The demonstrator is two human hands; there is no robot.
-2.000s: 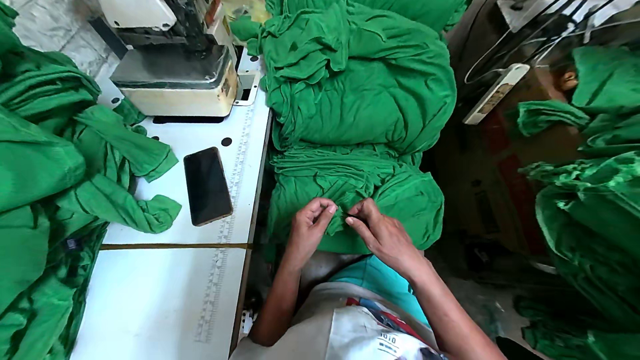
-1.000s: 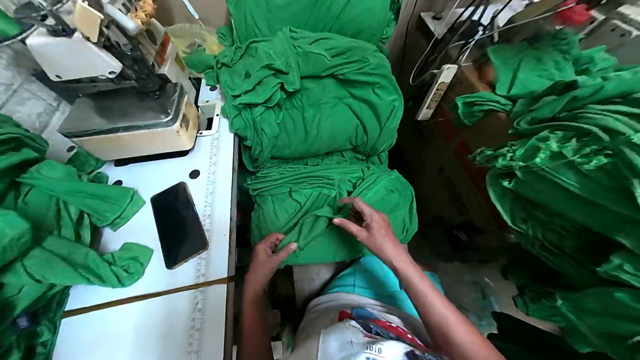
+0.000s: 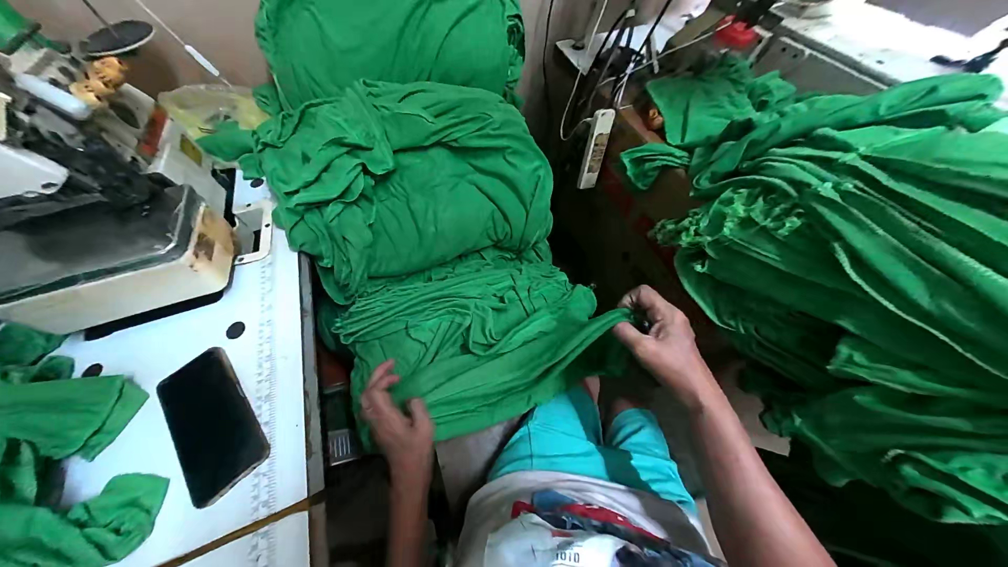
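A tall heap of green knit fabric (image 3: 441, 189) rises in front of my lap. My right hand (image 3: 661, 339) pinches the edge of a green fabric piece (image 3: 520, 370) between thumb and fingers and draws it out to the right of the heap. At the lower left of the heap, my left hand (image 3: 398, 417) has its fingers apart, over or lightly against the cloth; whether it touches is hard to tell. No cloth shows between its fingers.
An industrial sewing machine (image 3: 102, 236) and a smartphone (image 3: 213, 425) are on the white table (image 3: 283, 378) to the left, with green pieces at its near corner. On the right hang more green garments (image 3: 890, 260). A power strip (image 3: 596, 150) and cables are behind.
My right hand has moved right, drawing the cloth's edge out from the heap. My left hand, which was at the cloth, now has its fingers spread. The view has shifted.
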